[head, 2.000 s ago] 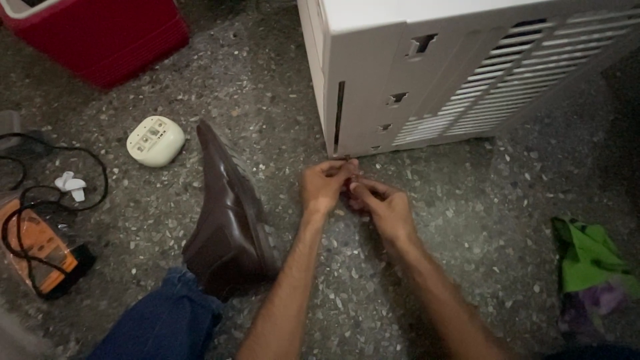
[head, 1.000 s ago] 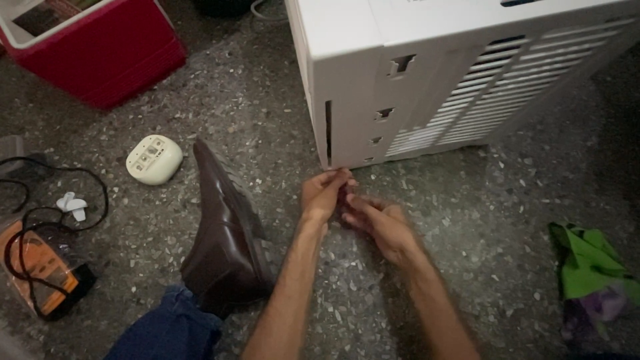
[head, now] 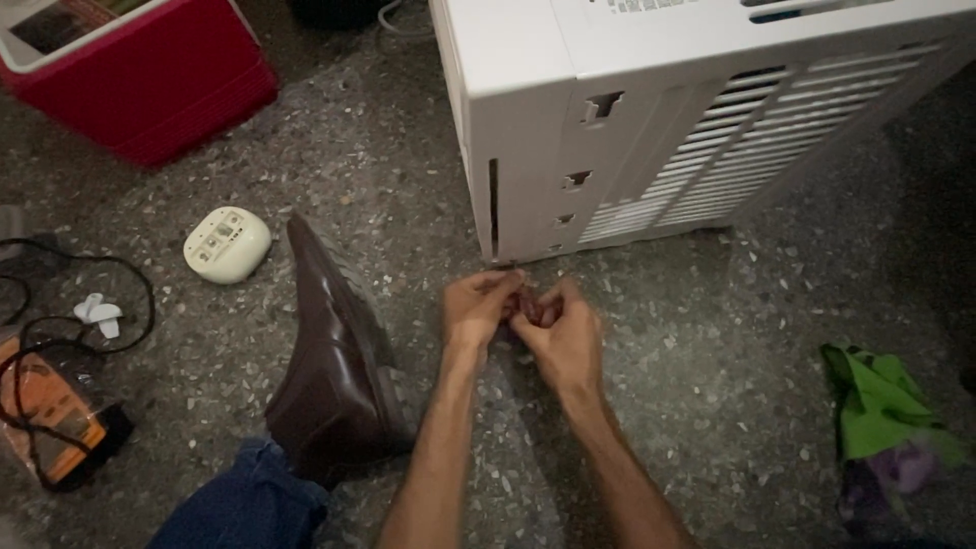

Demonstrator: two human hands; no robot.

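Note:
My left hand [head: 482,306] and my right hand [head: 560,324] meet fingertip to fingertip just below the lower corner of a white slatted appliance housing [head: 526,145]. The fingers of both are bent and pinched together; whether something small sits between them cannot be made out. The housing stands on the speckled floor, with a narrow dark slot near its left edge, several small cut-outs and a louvred grille on the side facing me.
My brown leather boot [head: 328,358] rests left of my hands. Beyond it are a cream plastic case [head: 227,244], white plastic pieces [head: 99,314], a black cable [head: 149,297], an orange device [head: 53,412] and a red cooler [head: 152,91]. A green cloth [head: 884,396] lies at right.
My hands stay together near the housing's lower corner, with the fingers shifted slightly. The right hand's fingers are more curled than a second ago.

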